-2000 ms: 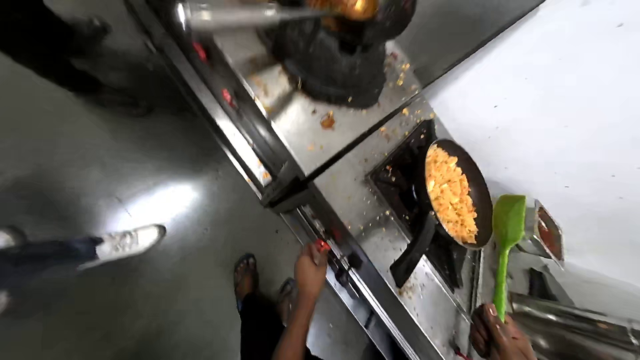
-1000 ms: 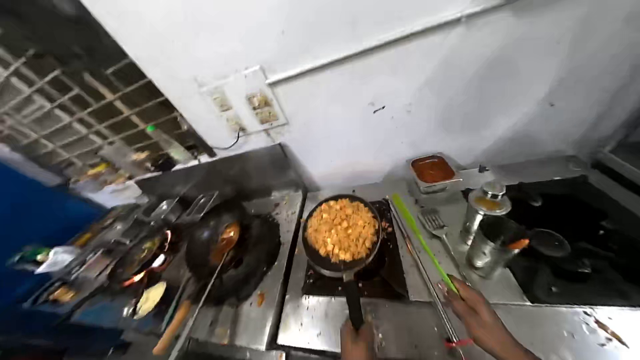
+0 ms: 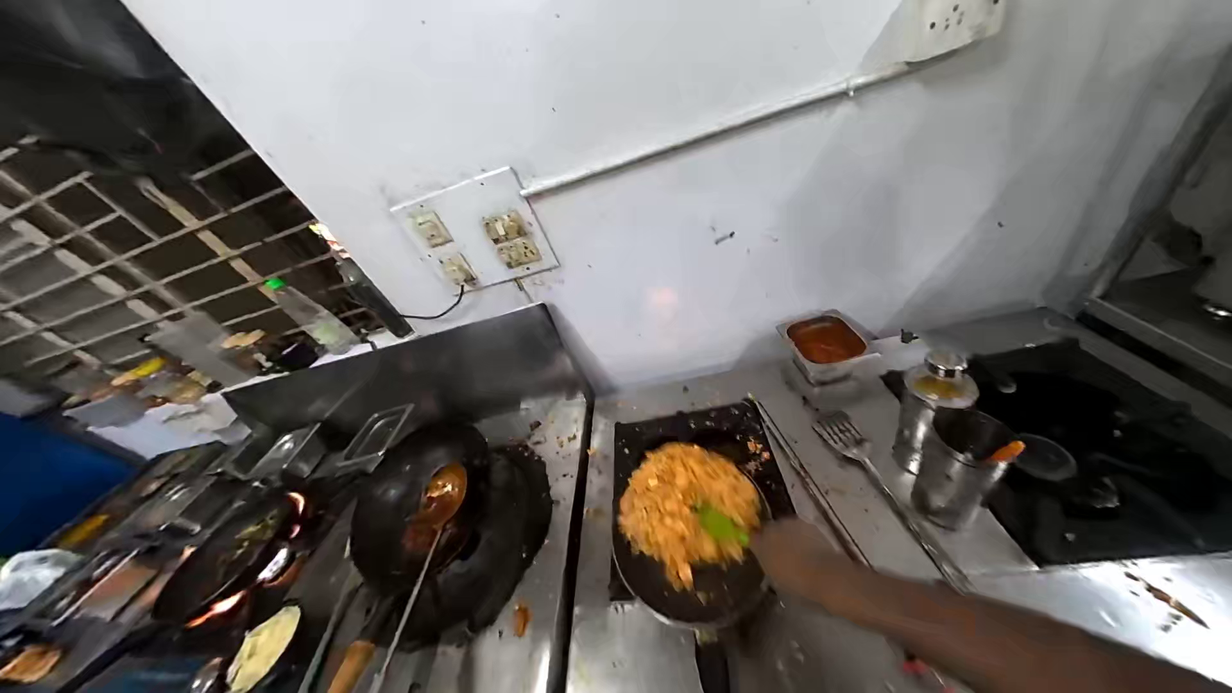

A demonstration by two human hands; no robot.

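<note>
A dark frying pan [image 3: 688, 602] sits over a black burner grate, with a heap of orange diced food [image 3: 685, 505] in it. From the right, my right hand [image 3: 784, 553], blurred, reaches to the pan's rim and holds a green spatula [image 3: 722, 526], its blade in the food. The pan's black handle [image 3: 710, 664] points to the bottom edge of the view. My left hand is not visible. Right of the pan lie metal tongs [image 3: 804, 476] and a slotted steel turner [image 3: 890, 491].
A steel container of red sauce [image 3: 826, 345], a lidded steel canister [image 3: 926, 404] and a steel cup [image 3: 962, 472] stand at right. Left are a black wok [image 3: 385, 539] with a ladle [image 3: 443, 496] and a second pan over flames [image 3: 217, 608]. The wall rises behind.
My right hand has moved left to the pan, and the spatula's blade is now in the food. My left hand, on the pan handle one second ago, is out of view. The food has shifted.
</note>
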